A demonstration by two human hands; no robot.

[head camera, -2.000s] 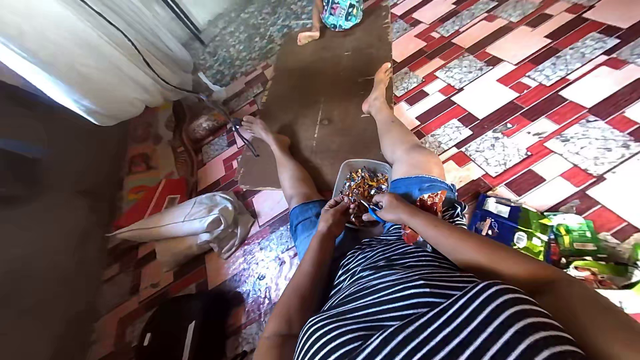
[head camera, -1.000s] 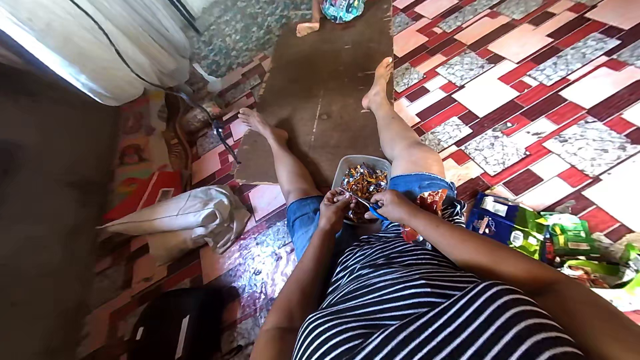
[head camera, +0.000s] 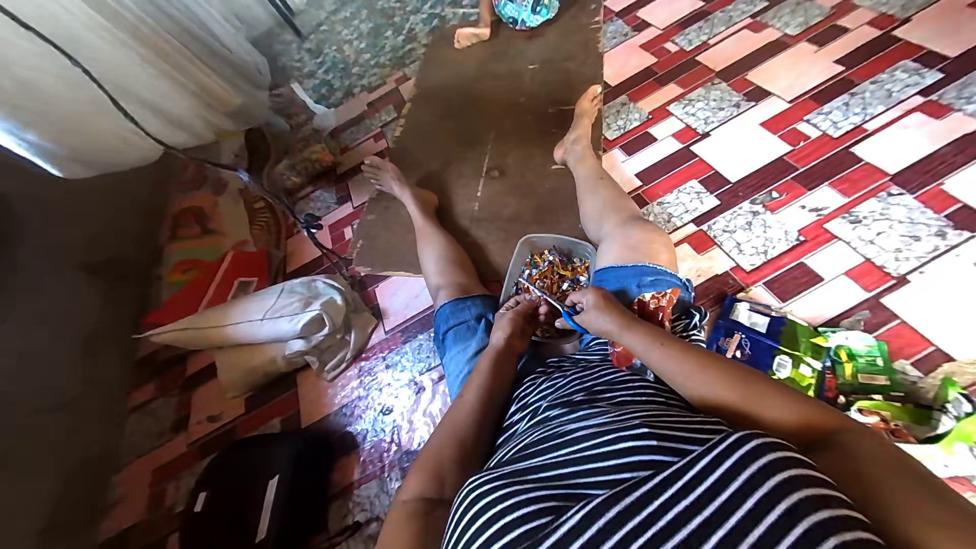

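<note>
Between my thighs stands a translucent plastic container point(head camera: 521, 255), filled with small multicoloured cut pieces point(head camera: 560, 271) of wrapper. My right hand point(head camera: 595, 313) holds blue-handled scissors point(head camera: 570, 319) over the container, their blades pointing up and left. At the container's left side my left hand point(head camera: 520, 319) has its fingers pinched together close to the blades; something small seems to be held there, too small to tell. A red patterned wrapper point(head camera: 656, 308) lies on my right thigh, partly beneath my right forearm.
Several green and blue plastic packets point(head camera: 770, 343) lie on the floor at the right. A whitish sack point(head camera: 305, 320) and a black bag point(head camera: 244, 488) are at the left. A dark cable point(head camera: 175, 149) hangs there. Beyond the brown board point(head camera: 496, 137), another person's hand or foot point(head camera: 473, 36) shows.
The scissors' blades show over the container now, more plainly than in the earlier frames. Both hands have stayed close together at the container.
</note>
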